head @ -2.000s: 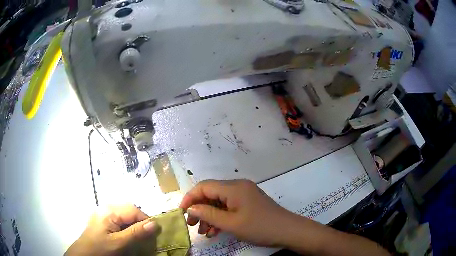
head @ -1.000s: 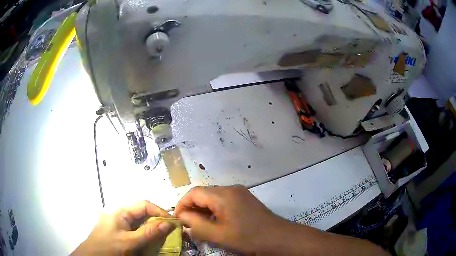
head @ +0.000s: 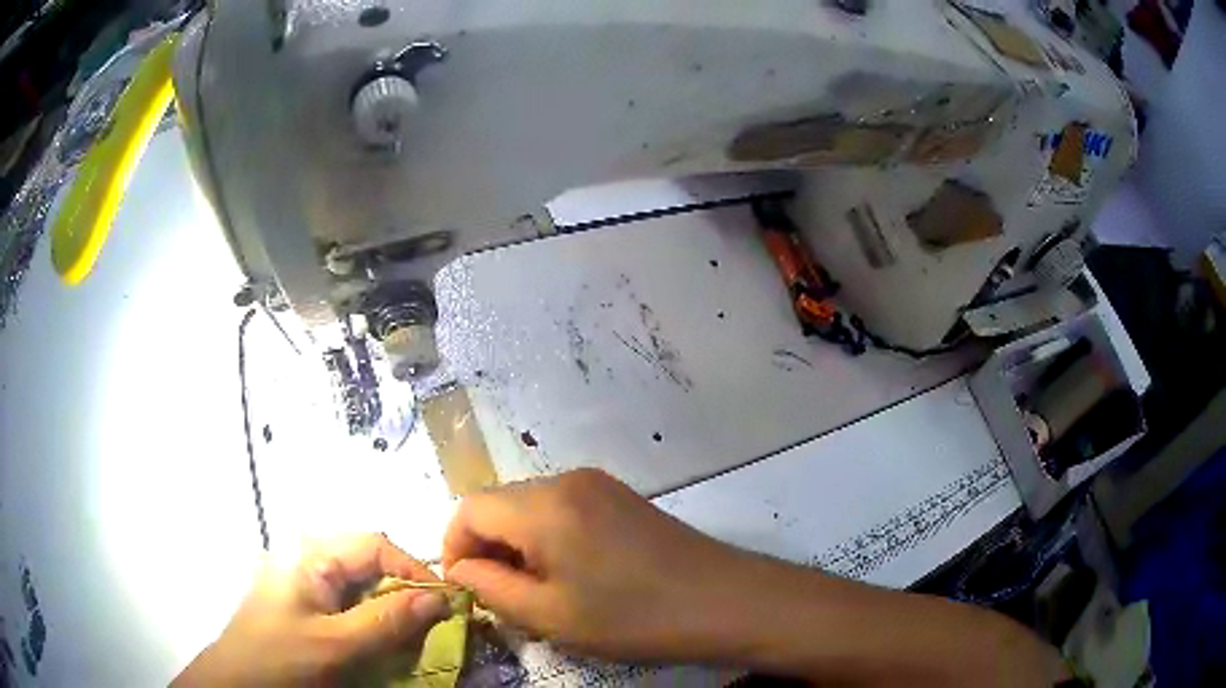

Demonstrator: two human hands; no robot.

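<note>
A small olive-khaki fabric piece is held at the front edge of the machine bed, below the presser foot and not under it. My left hand pinches its folded upper edge between thumb and fingers. My right hand pinches the same edge at its right corner, fingertips close to the left thumb. The lower part of the cloth hangs below and is partly hidden by my hands. A tan tape patch lies on the bed just above my right fingertips.
The machine arm spans the top. Orange and black snips lie under it. A tray with spools is at right. A yellow handle is at upper left. A bent wire stands left of the foot. A printed scale runs along the front.
Since two seconds ago the cloth has turned from lying flat to being bunched at its top edge. My fingertips are closer together. The camera view has shifted slightly.
</note>
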